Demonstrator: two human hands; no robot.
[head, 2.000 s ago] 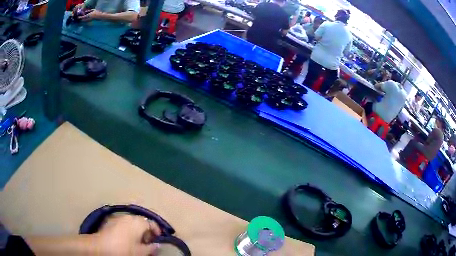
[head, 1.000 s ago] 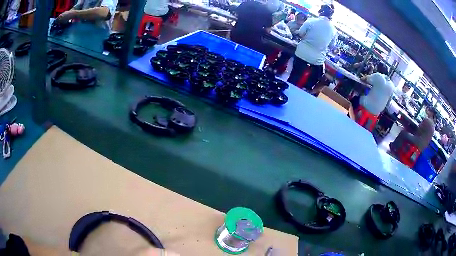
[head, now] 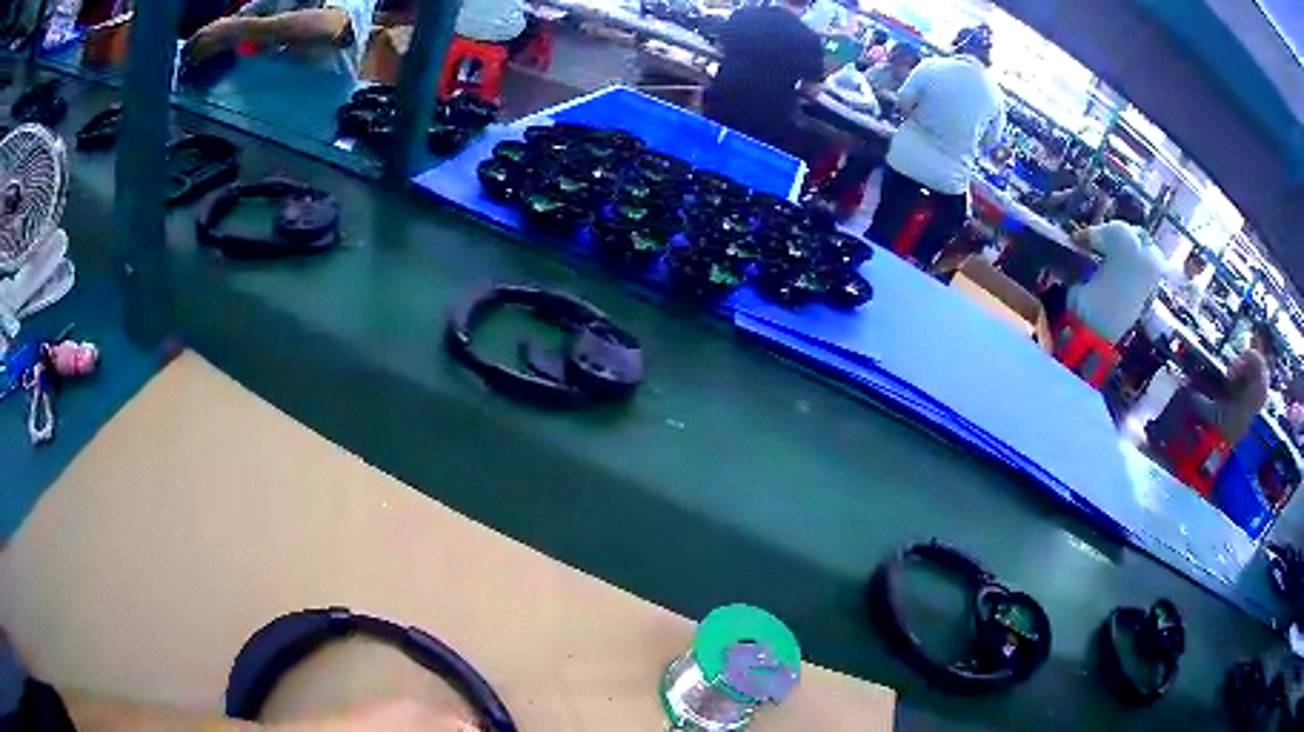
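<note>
A black headphone (head: 332,625) lies on the tan board at the bottom edge. Its padded headband arc shows; its ear cups are cut off or hidden. My left hand (head: 379,714) shows only as a blurred strip of skin inside the arc, cut off by the bottom edge; its fingers and grip cannot be made out. A dark sleeve is at the bottom left corner. My right hand is not in view. A solder wire spool (head: 732,669) with a green flange stands at the board's right part.
Several headphones lie singly on the green conveyor (head: 551,343). Behind it a pile of black ear cup subassemblies (head: 672,215) lies on blue sheets (head: 972,379). A white fan (head: 29,200), a pink item (head: 75,358) and a green post (head: 146,172) are at left. People work behind.
The headphones on the conveyor have shifted right relative to the board and blue sheets. My left hand, earlier plainly visible at the headphone, has moved down mostly out of the picture.
</note>
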